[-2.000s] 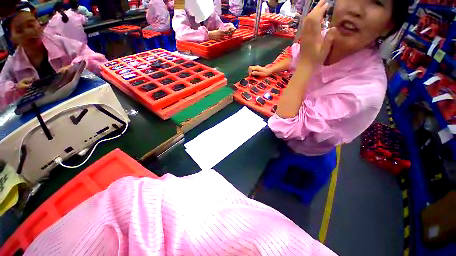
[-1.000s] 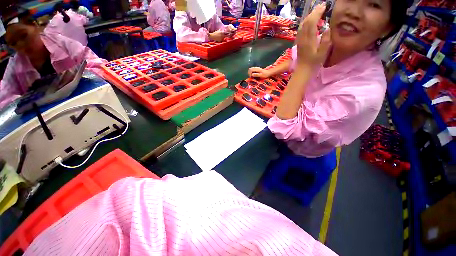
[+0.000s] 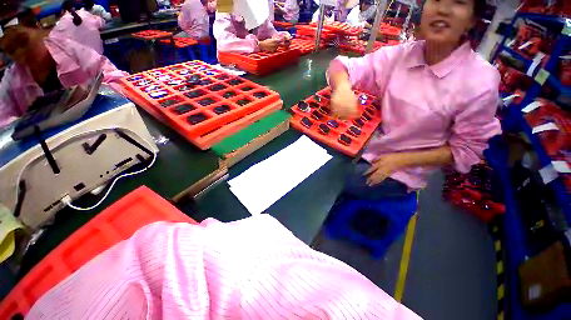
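Neither of my hands is in view; my pink striped sleeve or smock fills the bottom of the picture. Partly behind it, at the lower left, lies a red-orange tray (image 3: 114, 218) whose visible pockets are mostly empty. Beyond it, a stack of red-orange trays (image 3: 219, 130) stands on a green slab (image 3: 260, 130). Black and some glare-white watch-like units (image 3: 196, 117) sit in the top tray's pockets. A white paper sheet (image 3: 280, 174) lies flat on the bench, right of the near tray.
A beige box (image 3: 81, 169) with a white cable (image 3: 128, 177) stands at the left. At the right, a person in pink (image 3: 432, 106) is beside a filled tray (image 3: 339, 138) and a blue stool (image 3: 370, 223). Other workers and trays are behind; blue racks (image 3: 510, 156) line the far right.
The person at the right has moved back from the camera and lowered the raised hand from the face to over the tray. The other hand now rests near the lap. My sleeve has hardly moved.
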